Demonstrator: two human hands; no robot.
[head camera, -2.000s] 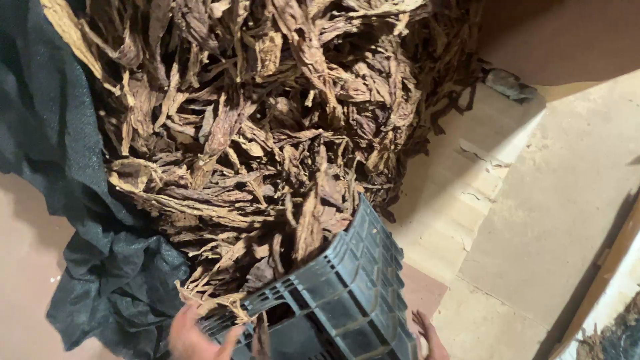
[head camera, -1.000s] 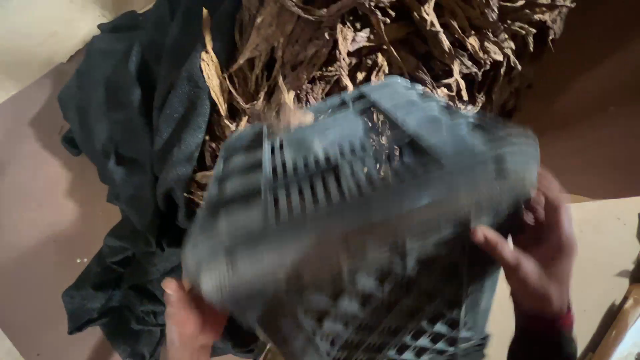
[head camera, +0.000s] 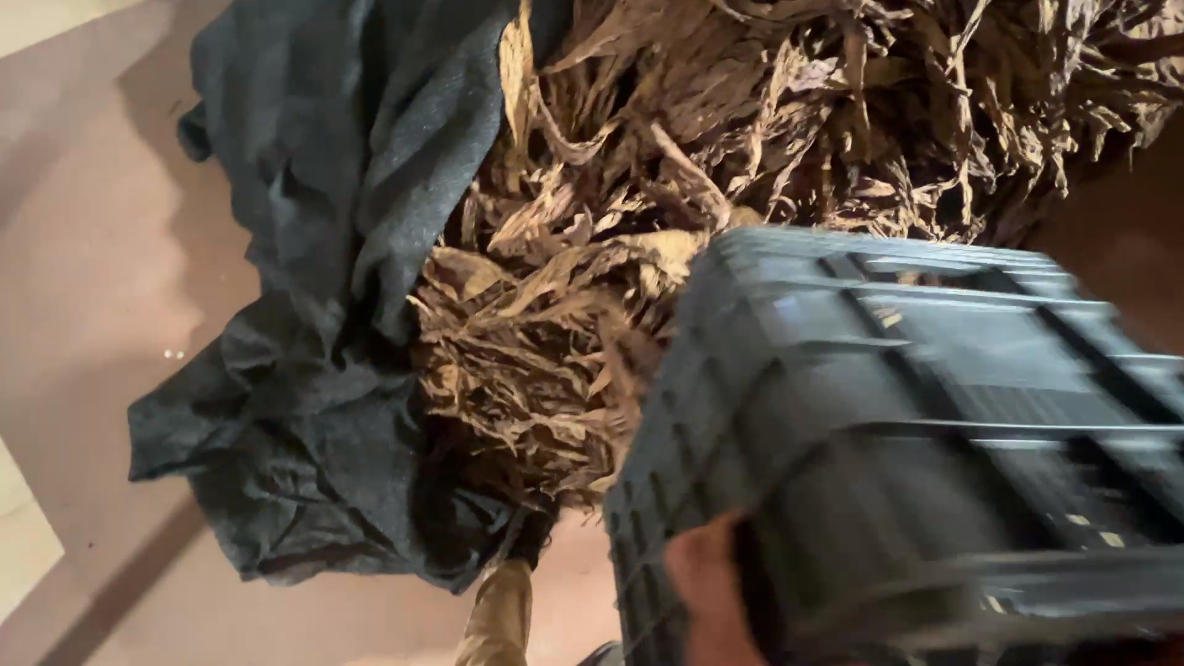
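Observation:
A dark plastic crate (head camera: 860, 444) with ribbed, slotted sides is tilted in the lower right, blurred by motion. My left hand (head camera: 710, 587) shows as a blurred patch against its near side, holding it. My right hand cannot be made out; the crate or the frame edge hides it. Beyond and left of the crate lies a large heap of dried brown leaves (head camera: 555, 305), which look like tobacco. Black cloth (head camera: 324, 398) lies bunched along the heap's left side.
Brownish sheeting (head camera: 111, 305) covers the floor at left, with paler floor at its edges. A tan trouser leg (head camera: 499, 610) and a dark shoe (head camera: 534, 535) stand at the bottom, close to the cloth and the leaves.
The crate, low over the heap's near edge two seconds ago, was lifted and turned between both hands, and is now farther right. The right hand has gone out of sight.

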